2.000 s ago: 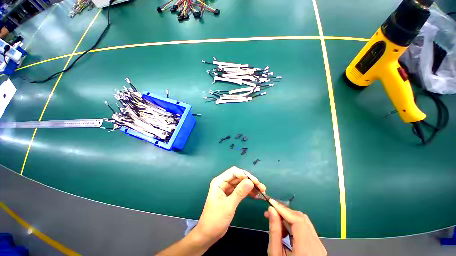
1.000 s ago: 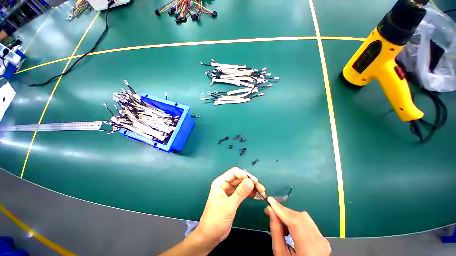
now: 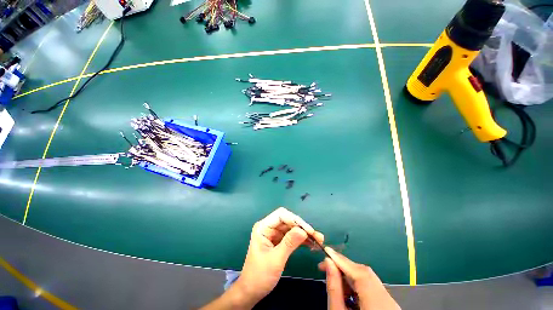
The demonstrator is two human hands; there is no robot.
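My left hand (image 3: 271,247) pinches a small wire lead (image 3: 320,246) between thumb and fingers near the mat's front edge. Its pale middle and one dark end show faintly below and right of the fingertips. My right hand (image 3: 356,280) holds a thin dark rod (image 3: 324,251), whose tip meets the left fingertips. The exact contact there is hidden by the fingers. Several tiny black tubing pieces (image 3: 289,183) lie on the green mat just beyond the hands. A loose pile of whitish leads (image 3: 280,92) lies farther away.
A blue parts bin (image 3: 219,162) full of leads stands left, with a steel ruler (image 3: 73,160) beside it. A yellow heat gun (image 3: 449,71) and clear bag (image 3: 526,66) are at right. A wire harness (image 3: 218,13) and white machine (image 3: 125,6) are at the far edge.
The view has shifted slightly, so the bench things sit a little farther left. Both hands keep their grips, with only small movement at the fingertips.
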